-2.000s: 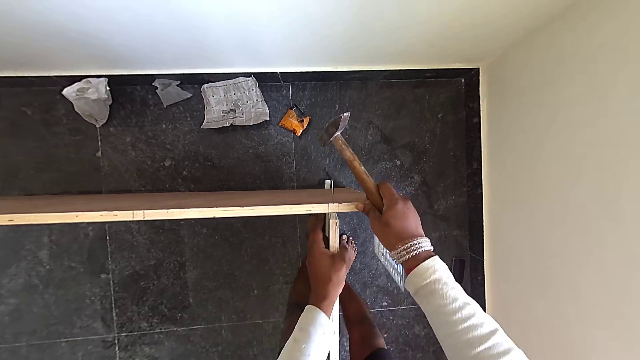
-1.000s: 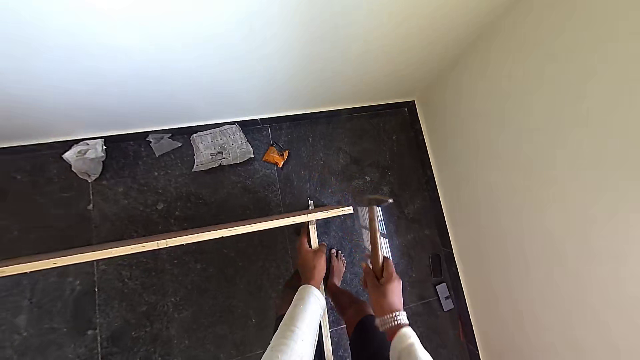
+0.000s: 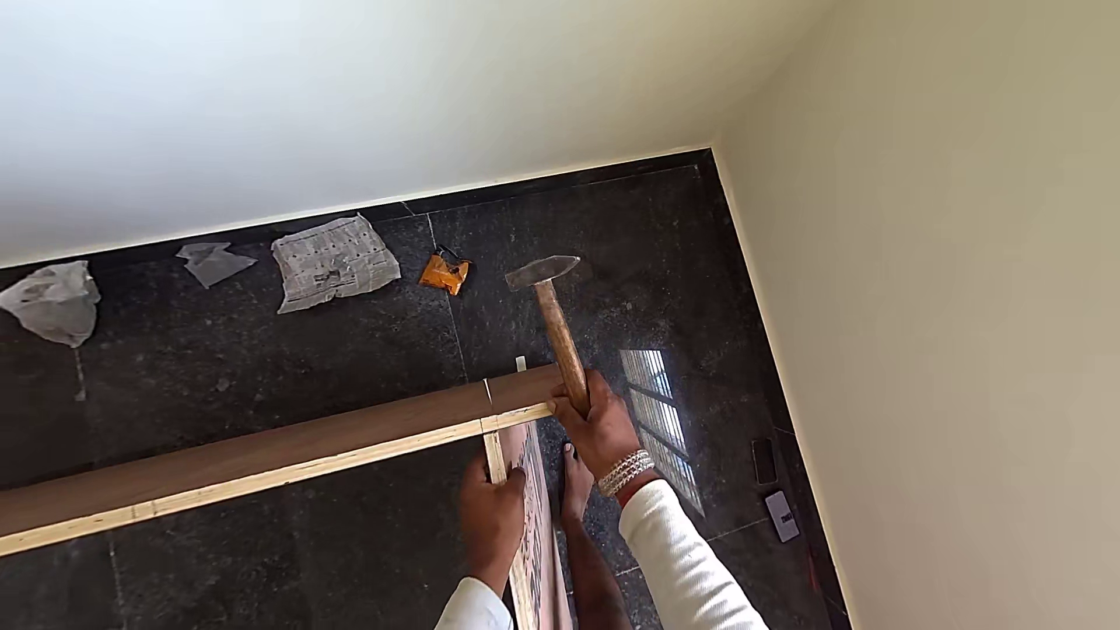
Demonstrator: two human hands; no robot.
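A long plywood board (image 3: 289, 446) runs from the left edge to the middle of the view, its pale layered edge facing me. A second plywood board (image 3: 535, 525) meets it near its right end, roughly at a right angle, and bears printing on its face. My left hand (image 3: 494, 516) grips this second board just below the joint. In my right hand (image 3: 602, 429) is the wooden handle of a hammer (image 3: 560, 337), its metal head up and away from the boards. The right hand's fingers are at the long board's right end; whether they touch it I cannot tell.
Against the far wall lie a crumpled plastic bag (image 3: 57, 302), a plastic scrap (image 3: 214, 262), a printed sheet (image 3: 335, 262) and an orange packet (image 3: 446, 273). A dark phone-like object (image 3: 764, 461) and a small pale box (image 3: 781, 516) lie by the right wall. My bare foot (image 3: 576, 477) is beside the second board.
Compared with one second ago, the right hand and hammer have moved up to the long board's end. My left hand still holds the second board. The view has shifted.
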